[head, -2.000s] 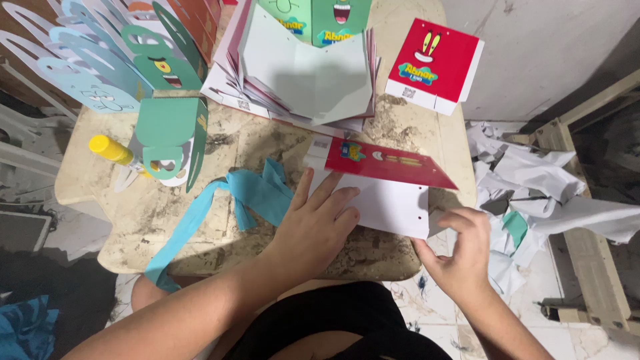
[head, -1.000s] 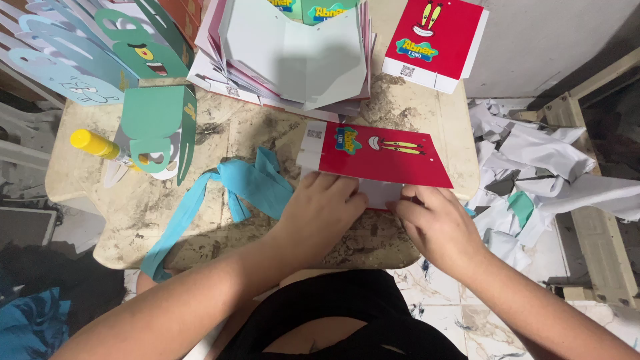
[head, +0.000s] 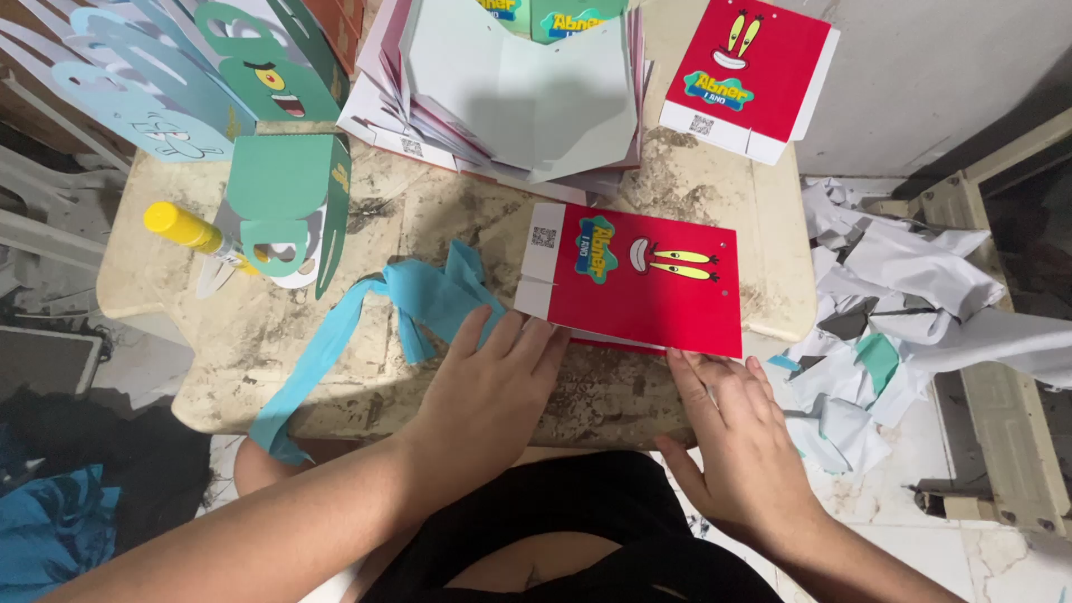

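A red printed card box (head: 670,310) with a white flap lies folded nearly flat near the table's front edge, its cartoon face turned sideways. At its lower left corner rests my left hand (head: 498,385), fingertips at the edge beside the white flap. My right hand (head: 729,419) touches the lower right edge with its fingertips, thumb apart and below. Neither hand clearly grips the card. Just left of my left fingers lies a strip of light blue cloth (head: 427,293). Another red printed card box (head: 754,67) lies flat at the back right.
Open card pieces (head: 519,109) are stacked at the back centre of the stained table (head: 419,410). Left of them stand green (head: 280,84) and light blue (head: 176,126) card boxes, a small green box (head: 285,180) and a yellow-capped glue stick (head: 188,230). Crumpled white scraps (head: 921,293) lie right of the table.
The red card, raised and partly unfolded two seconds ago with its white inside showing, is now folded over with the red face up. Both hands have come to its near edge.
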